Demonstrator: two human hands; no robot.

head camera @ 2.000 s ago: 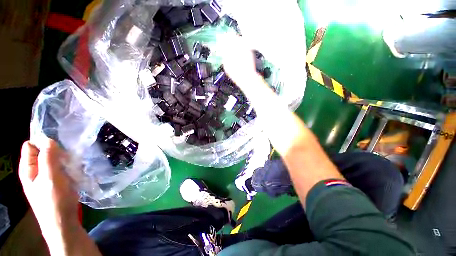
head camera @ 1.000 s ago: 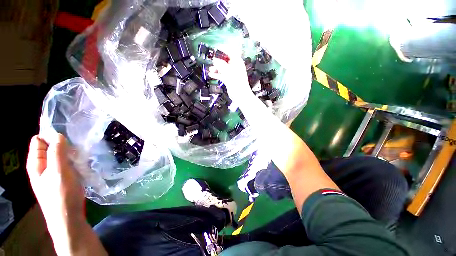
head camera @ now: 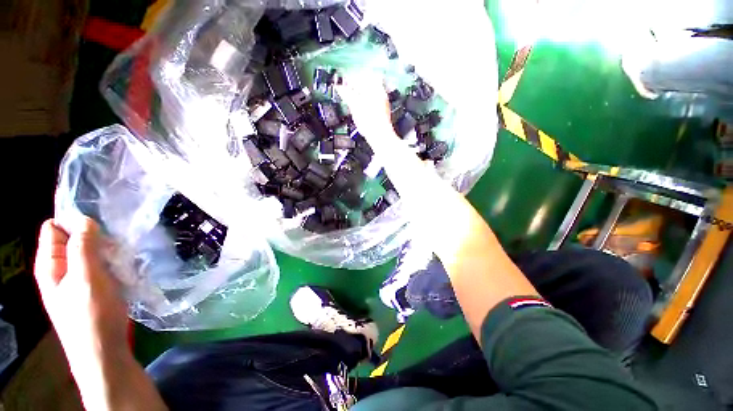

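Observation:
A large clear poly bag (head camera: 354, 250) stands wide open and holds a heap of black plastic parts (head camera: 297, 152) with a few white plastic parts (head camera: 224, 56) among them. My right hand (head camera: 366, 100) is over the middle of the heap; glare washes out its fingers, so what it holds cannot be told. A smaller clear plastic bag (head camera: 233, 293) stands open to the left with a small dark pile in its bottom. My left hand (head camera: 76, 261) grips its left rim between thumb and fingers.
A metal-framed stool (head camera: 579, 210) with an orange-yellow edge is on the right. Yellow-black tape (head camera: 534, 138) crosses the green floor. A red rail (head camera: 111, 34) and a brown carton-like surface (head camera: 36, 68) are at upper left. A sneaker (head camera: 321, 311) shows below the bags.
My right hand moved slightly down over the heap, then back up; a dark part with a red spot seen at its fingers one second ago no longer shows. My left hand keeps its hold.

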